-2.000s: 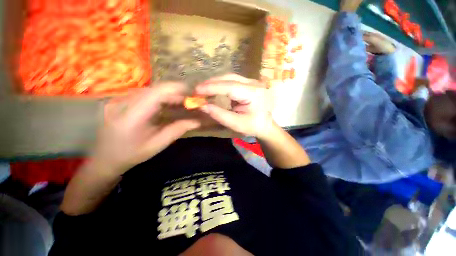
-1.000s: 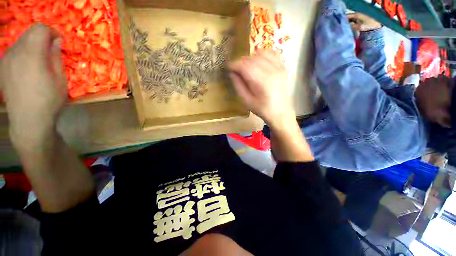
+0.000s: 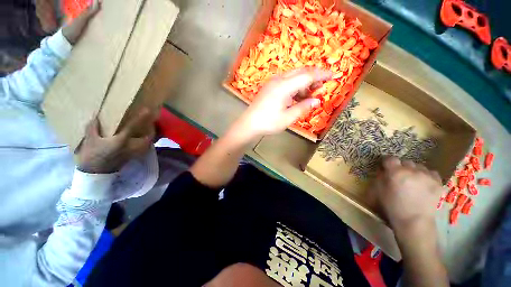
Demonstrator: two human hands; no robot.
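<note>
A cardboard box of orange parts point(image 3: 237, 69) stands at upper centre. My left hand point(image 3: 283, 103) is over its near part, fingers and thumb apart; whether it touches a part is hard to tell. A second cardboard box point(image 3: 342, 189) with small grey metal parts point(image 3: 370, 140) stands to its right. My right hand point(image 3: 408, 188) is blurred, with its fingertips down at the grey parts; whether it holds one is hidden. Orange pieces point(image 3: 466, 180) lie spread on the bench right of that box.
At left a person in pale sleeves holds a large cardboard box point(image 3: 106, 67) over the bench edge. Larger orange-red parts point(image 3: 466, 21) lie on the green ledge point(image 3: 414, 28) at upper right. A blue sleeve edge shows at lower right.
The view has turned left, so the boxes appear further right and tilted, and the person with the cardboard box has come into view. My right hand has moved from the box's right edge into the grey parts.
</note>
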